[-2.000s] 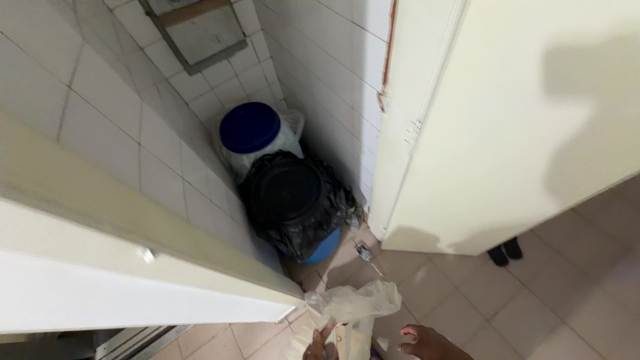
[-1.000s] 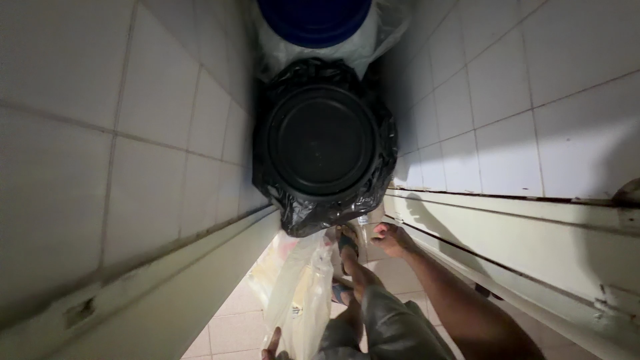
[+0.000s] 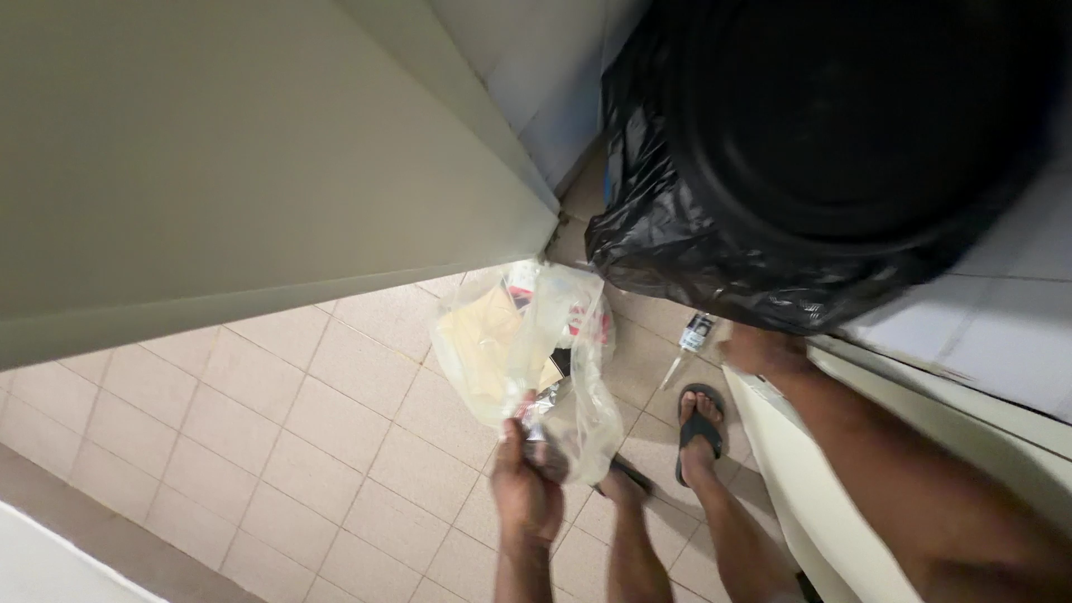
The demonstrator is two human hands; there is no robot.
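My left hand (image 3: 528, 486) grips the rim of a translucent plastic bag (image 3: 599, 410) that hangs open over the tiled floor. Inside the bag show pale yellow pieces, packaging with red print and something dark and shiny. My right hand (image 3: 764, 350) is at the lower edge of the black plastic liner (image 3: 645, 243) around a bin; its fingers are partly hidden under the liner. A round black lid (image 3: 837, 126) covers the top of that bin.
A cream door panel (image 3: 251, 167) stands at the left, another pale panel (image 3: 796, 469) at the lower right. A small clear container with a label (image 3: 697, 331) lies on the floor near my sandalled foot (image 3: 699, 431). White wall tiles (image 3: 988, 335) flank the bin.
The view has shifted closer over the black bin, which is now at the upper right. My right hand has moved to the liner's lower edge. The bag remains with my left hand.
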